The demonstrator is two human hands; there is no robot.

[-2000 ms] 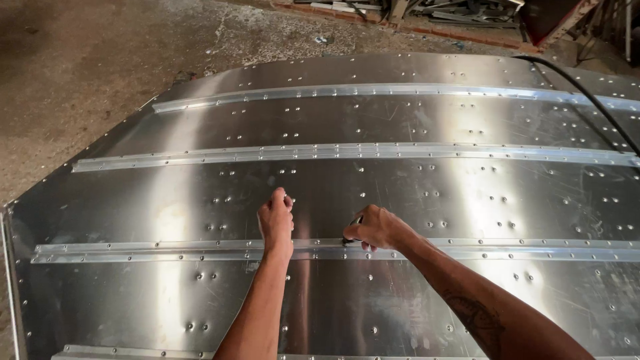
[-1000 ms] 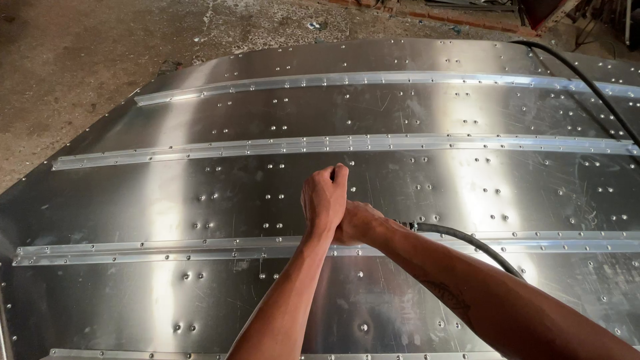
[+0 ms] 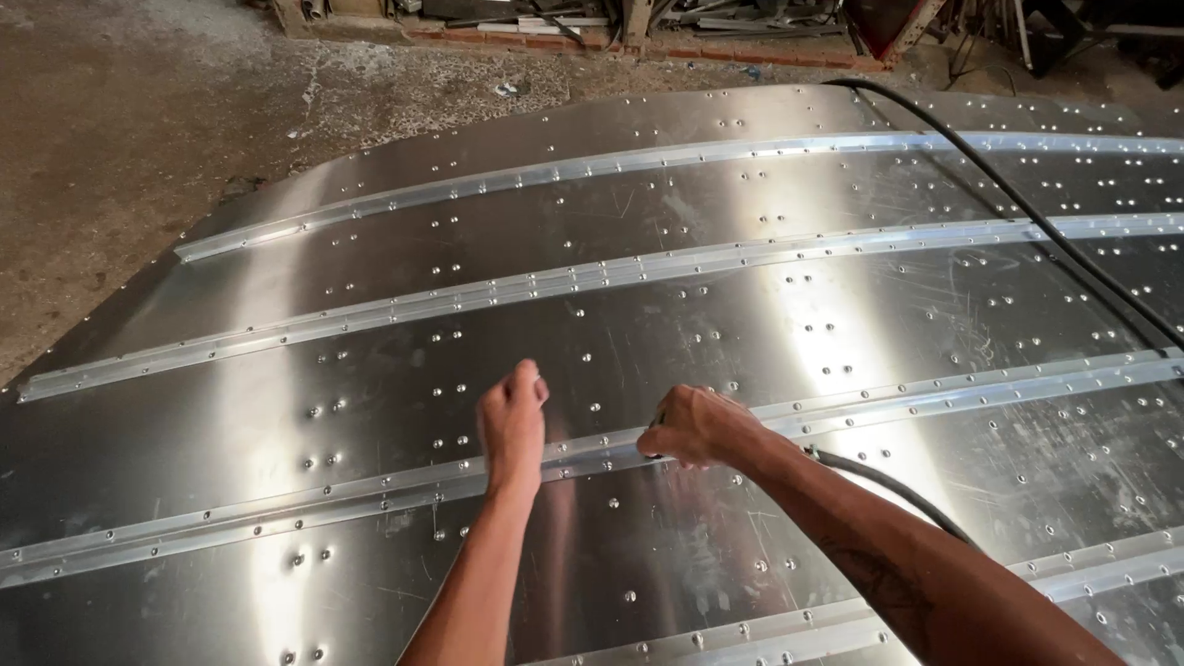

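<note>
My left hand (image 3: pixel 514 421), fingers curled, is over the riveted aluminium rib (image 3: pixel 564 458) of a large sheet-metal panel (image 3: pixel 666 518); whether anything small is between its fingers cannot be told. To its right, my right hand (image 3: pixel 694 427) grips a small dark tool (image 3: pixel 657 433), mostly hidden by the fingers, close above the same rib. A black hose (image 3: pixel 893 486) comes out from behind the right wrist and runs under the forearm. Rows of rivets (image 3: pixel 595 407) dot the sheet around both hands.
More parallel ribs (image 3: pixel 592 273) cross the panel. A thick black hose (image 3: pixel 1027 208) lies across its right side. Beyond the curved far edge are a rough concrete floor (image 3: pixel 185 120) and a low brick ledge with scrap lengths (image 3: pixel 546 23).
My hands were apart two seconds ago, together one second ago, and are apart again now. The view has shifted and turned somewhat.
</note>
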